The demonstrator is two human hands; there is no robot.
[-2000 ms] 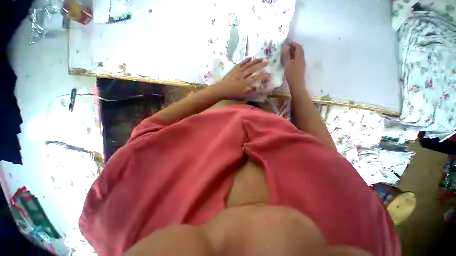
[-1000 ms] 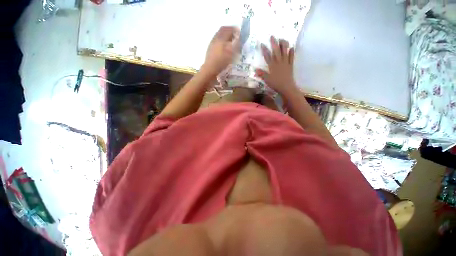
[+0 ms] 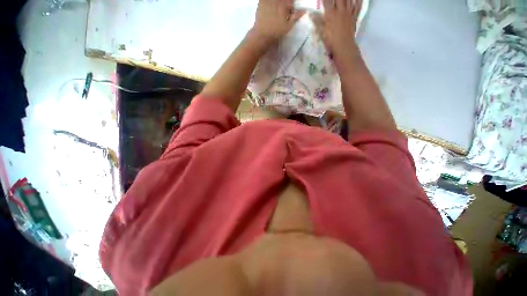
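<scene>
A floral garment (image 3: 300, 72), white with small pink, purple and green flowers, lies on the white table with its near end at the worn front edge. My left hand (image 3: 276, 20) is palm down at its upper left part. My right hand (image 3: 341, 22) is palm down at its upper right part. Both thumbs are spread inward, close to each other, and neither hand visibly grips the cloth. The top edge of the picture cuts off the fingers and the far end of the garment.
A rumpled floral pile (image 3: 501, 110) lies at the right of the table. A dark gap (image 3: 147, 124) opens below the worn brown edge (image 3: 167, 70). A thin cord with a dark clip-like tip (image 3: 87, 85) and a green and red packet (image 3: 36, 207) lie on the left surface.
Both hands have moved away from me, up the garment to the picture's top edge. The garment's near part, earlier largely under the hands, now shows uncovered. The grey strip on it no longer shows.
</scene>
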